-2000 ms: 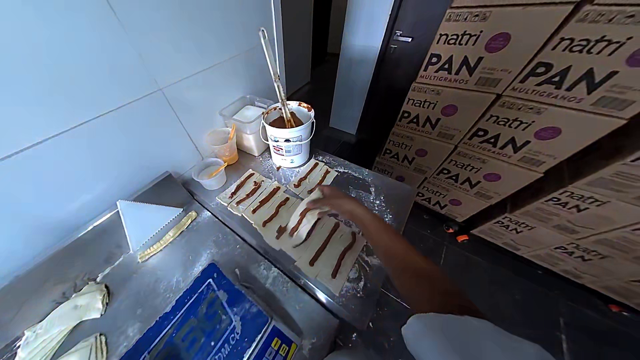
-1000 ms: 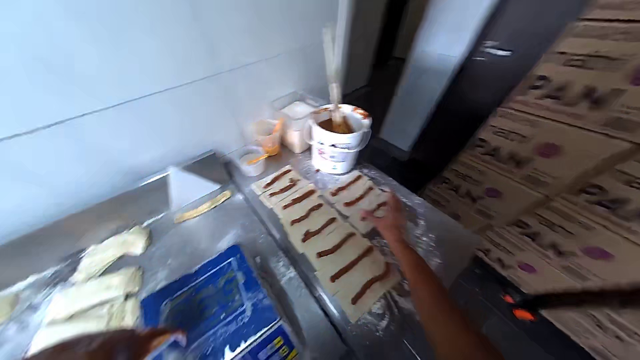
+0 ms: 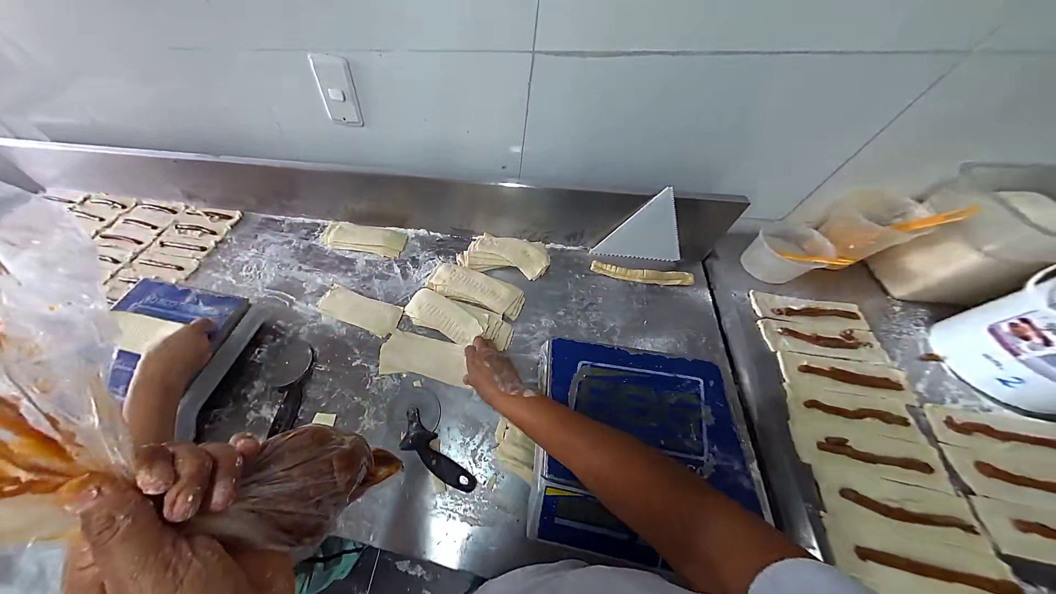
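Note:
My left hand (image 3: 177,503) grips a clear plastic piping bag (image 3: 297,487) of brown filling, its tip pointing right. My right hand (image 3: 492,371) reaches over the steel table and touches the edge of a dough piece (image 3: 425,356); whether its fingers grip the dough is unclear. Stacked dough strips (image 3: 445,313) lie just beyond the fingers. A pizza cutter (image 3: 429,445) with a black handle lies between my hands. On the right, dough pieces (image 3: 858,412) bear lines of brown filling. More filled dough pieces (image 3: 157,235) lie at the far left.
A blue digital scale (image 3: 643,412) sits under my right forearm. Another person's hand (image 3: 177,355) is at a second blue scale (image 3: 186,301) on the left. A triangular scraper (image 3: 648,231) stands by the wall. Plastic cups (image 3: 788,252) and a white bucket (image 3: 998,355) are at right.
The view has swung left. My right hand has moved from the filled dough pieces to the plain dough strips. The filled piping bag in my left hand has come fully into view.

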